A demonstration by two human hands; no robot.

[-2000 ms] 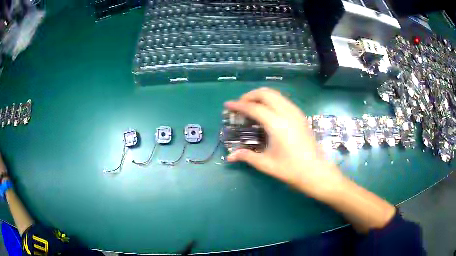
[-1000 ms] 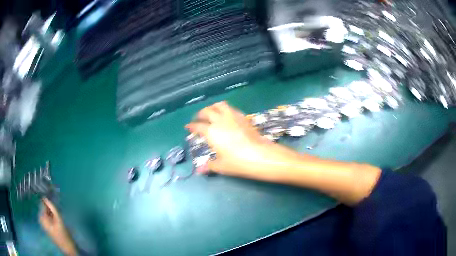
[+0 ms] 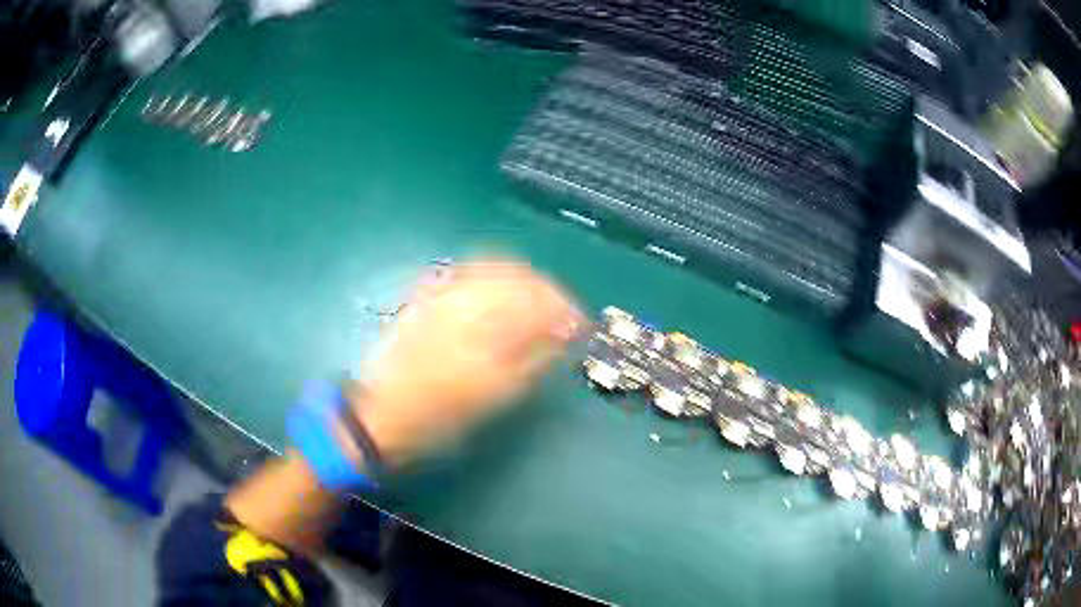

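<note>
My left hand [image 3: 474, 356], blurred, with a blue band at the wrist, is over the mat at the left end of the row of circuit boards [image 3: 741, 403]. Its fingertips are near the first board; whether they hold anything cannot be told. One lens mount [image 3: 441, 270] shows partly beyond the hand, with a thin lead wire [image 3: 385, 312] beside it. The other lens mounts are hidden, probably under the hand. My right hand is not in view.
Stacked blister trays [image 3: 699, 178] stand behind the boards. A white-grey screw feeder [image 3: 936, 291] is at the right, beside a heap of boards [image 3: 1043, 439]. Small components [image 3: 208, 122] lie at upper left on the green mat [image 3: 344, 178]. A blue stool [image 3: 101, 397] stands below the bench edge.
The view has turned and shifted. My left hand has come from the far left to the row of boards. My right hand, earlier over the boards at the row's left end, has left the picture.
</note>
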